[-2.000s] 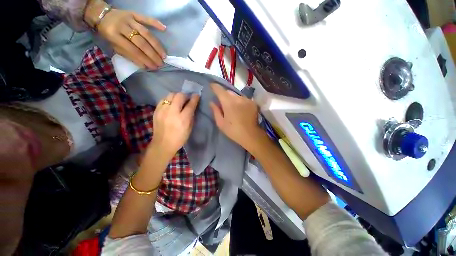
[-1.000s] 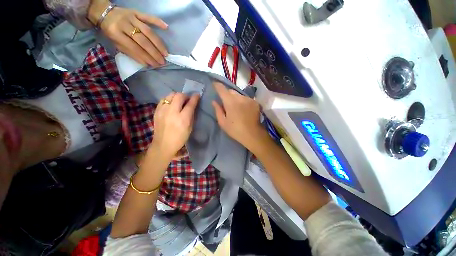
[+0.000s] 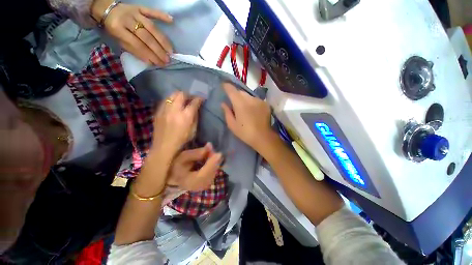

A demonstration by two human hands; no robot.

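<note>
A grey garment panel [image 3: 215, 121] lies spread in front of me, over a red, black and white plaid garment [image 3: 199, 199]. A small light-grey piece [image 3: 200, 88] lies on the panel near its upper edge. My left hand [image 3: 176, 118], with a ring and gold bracelet, is blurred, its fingertips bunched just below the small piece; whether they pinch fabric is hidden. My right hand [image 3: 248, 115] rests on the panel to the right, thumb and forefinger apart, holding nothing.
Another person leans in from the left, one hand [image 3: 135, 33] flat on the panel's top edge, the other [image 3: 195, 168] below my left wrist. The white and navy sewing machine [image 3: 372, 88] fills the right. Red-handled scissors [image 3: 239, 62] lie beside it. Grey pieces [image 3: 181, 238] hang below.
The other person's second hand has appeared beneath my left wrist. My left hand has shifted slightly left, off the small piece's lower edge. My right hand has hardly moved.
</note>
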